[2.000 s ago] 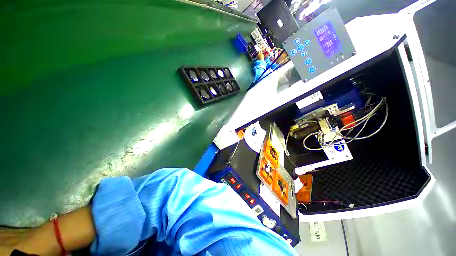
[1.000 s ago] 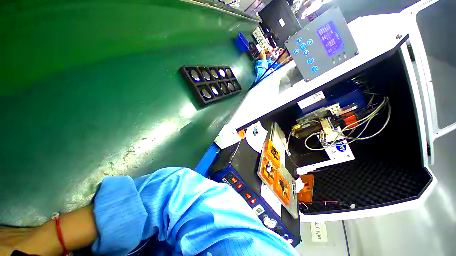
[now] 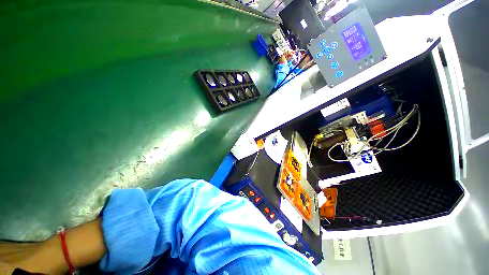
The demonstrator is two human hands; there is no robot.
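My right hand [image 3: 19,257] is cut off by the left edge at the lower left. Its fingers are not visible, so whether it holds anything cannot be told. A red string bracelet [image 3: 65,250] is on the wrist, and a light blue sleeve [image 3: 214,225] crosses the bottom. A small black thing shows at the bottom left corner, type unclear. My left hand is not in view. A black blister tray [image 3: 227,88] with two rows of round pockets holding shiny round parts lies on the green belt [image 3: 107,107], away from the hand.
At right stands an open white machine [image 3: 391,48] with dark foam lining and wires. An orange and silver fixture plate [image 3: 298,185] and a dark blue switch box [image 3: 268,212] are beside my sleeve. A grey control panel [image 3: 347,47] and another person's blue sleeve [image 3: 283,72] are beyond.
The view has shifted very slightly. My arm and the tray otherwise look unchanged.
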